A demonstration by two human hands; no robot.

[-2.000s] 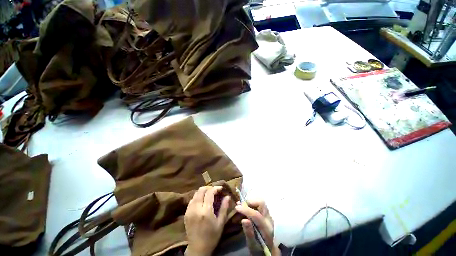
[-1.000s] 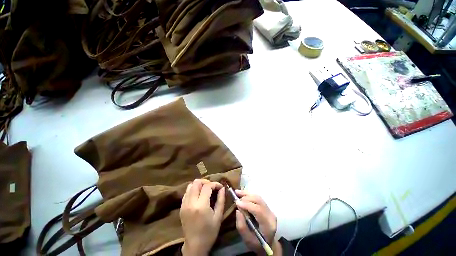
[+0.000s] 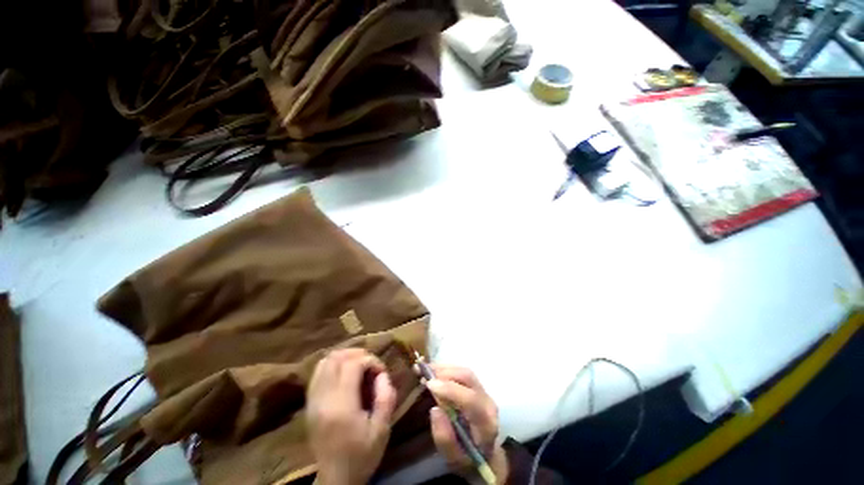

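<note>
A brown tote bag (image 3: 256,284) lies on the white table, with a small tan label patch (image 3: 351,322) on its face and dark straps at its lower left. My left hand (image 3: 349,407) is on the bag near its right edge, thumb and fingers pinching the cloth. My right hand (image 3: 464,415) holds a thread burner pen (image 3: 457,422) like a pencil, its tip at the bag's seam just right of my left fingers. Whether the tip touches the cloth cannot be told. The pen's yellowish rear end points down toward me.
A tall brown bag stack (image 3: 360,76) stands at the far left. Beyond lie a pale cloth (image 3: 485,43), a tape roll (image 3: 552,83), a black adapter (image 3: 593,153) and a stained board (image 3: 715,156) with red edges. A thin cord (image 3: 640,398) loops at the table's near edge.
The view has shifted, so table items sit further left in the picture. My left fingers have curled closer over the cloth. The pen stays in my right hand at the seam.
</note>
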